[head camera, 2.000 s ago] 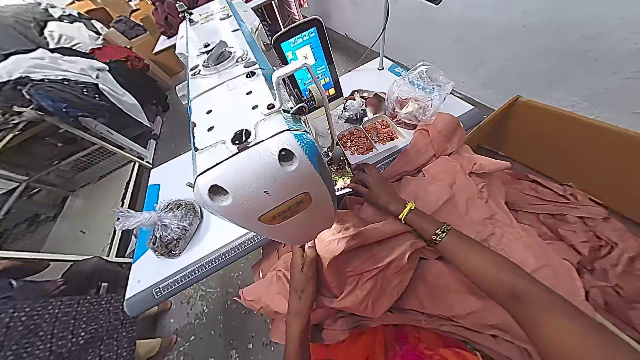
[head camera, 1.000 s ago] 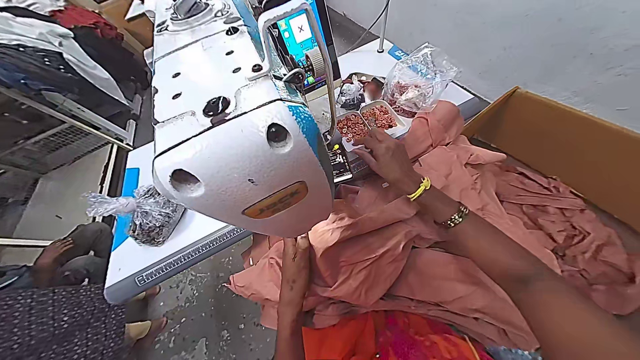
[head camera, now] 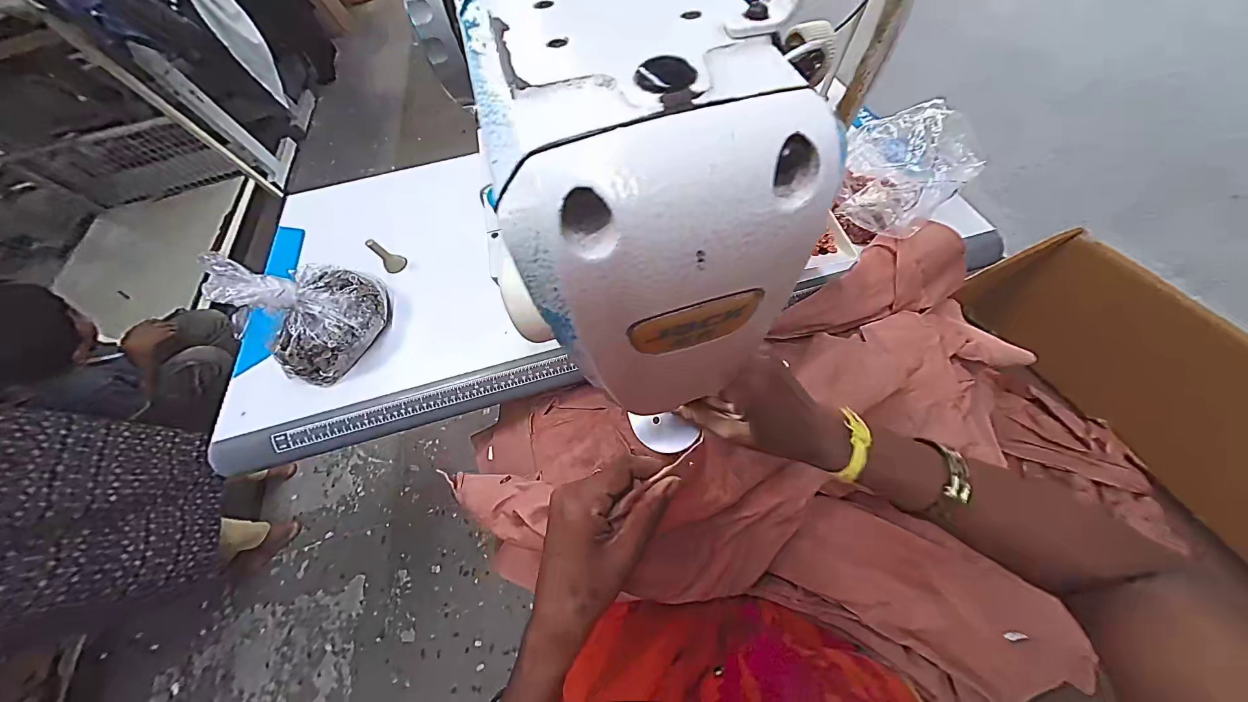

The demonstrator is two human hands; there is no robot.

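Note:
A white Jack industrial sewing machine head (head camera: 673,224) fills the upper middle of the view. Below it, my left hand (head camera: 609,507) pinches an edge of the salmon-pink fabric (head camera: 731,526) between thumb and fingers. My right hand (head camera: 756,409) is at the underside of the machine head, beside a round white metal plate (head camera: 665,432); its fingertips are partly hidden, and whether they hold anything cannot be told. The fabric spreads under both hands and across the lap. Part of a white tray of small reddish buttons (head camera: 831,249) shows behind the machine head.
On the white table (head camera: 429,322) lie a tied plastic bag of dark small pieces (head camera: 333,327) and a small spoon-like object (head camera: 387,256). A clear plastic bag (head camera: 912,171) stands behind the fabric. A cardboard box (head camera: 1121,361) is at the right. Another person (head camera: 107,497) sits at the left.
My right hand has moved from the button tray to beneath the machine head. My left hand now pinches the fabric edge in front of the round plate. The view has moved closer to the machine.

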